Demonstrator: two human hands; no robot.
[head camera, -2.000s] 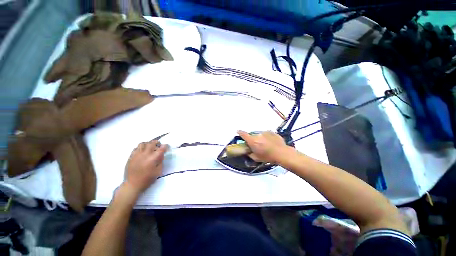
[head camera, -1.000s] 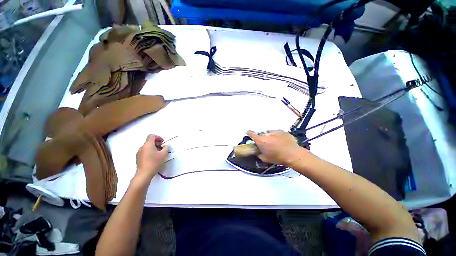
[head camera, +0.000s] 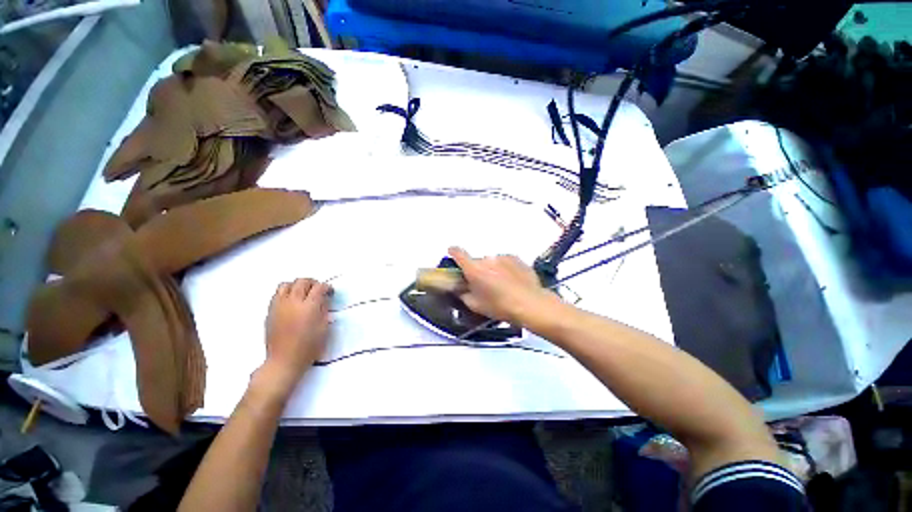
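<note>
My right hand (head camera: 497, 290) is closed around the pale wooden handle of a steam iron (head camera: 455, 312), whose dark pointed soleplate faces left. The iron rests on white curved pieces (head camera: 375, 325), which show mainly as thin dark edge lines on the white table. My left hand (head camera: 300, 322) lies on the left end of these pieces, fingers bent downward. Whether it grips an edge is hidden. Brown curved pieces (head camera: 165, 290) lie in crossed stacks left of my left hand.
A crumpled brown pile (head camera: 200, 120) lies back left. A tied bundle of strips (head camera: 480, 155), a black loop (head camera: 557, 122) and a small pen-like item (head camera: 556, 215) lie behind the iron. A dark mat (head camera: 715, 300) is at right. Hose and cable rise from the iron.
The iron and my right hand have moved left along the white pieces. My left hand now lies flatter on the left end; a second ago its fingertips were pinched together there.
</note>
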